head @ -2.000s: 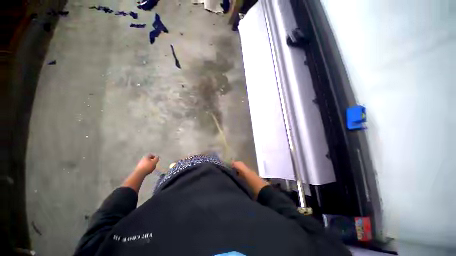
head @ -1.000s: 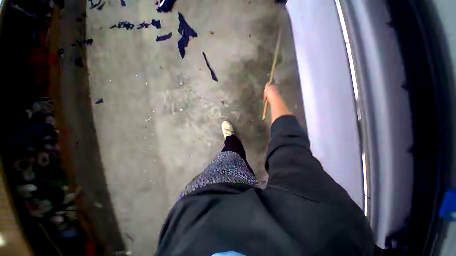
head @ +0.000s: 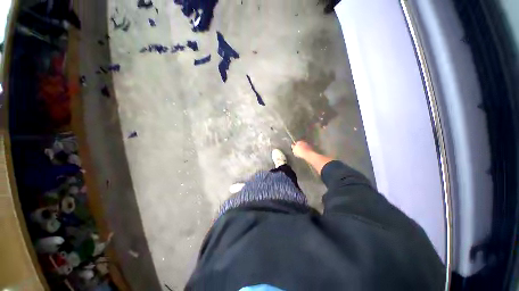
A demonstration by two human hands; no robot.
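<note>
My right hand (head: 301, 149) is low in front of me, closed around a thin yellow-tan yardstick (head: 289, 133). The stick points forward and slightly left over the concrete floor and looks thin and blurred. How far it runs behind the hand is hard to tell. My left hand is not in the picture.
The plotter with white paper (head: 392, 113) and a metal bar stands along my right. Shelves of rolls and scraps (head: 60, 216) lie under the table (head: 17, 227) on my left. Navy fabric scraps (head: 226, 55) lie on the concrete floor (head: 188, 119) ahead.
My left hand, seen two seconds ago, has left the picture. My right hand has lowered since one second ago, and the stick now tilts left. The view has shifted towards the left shelves.
</note>
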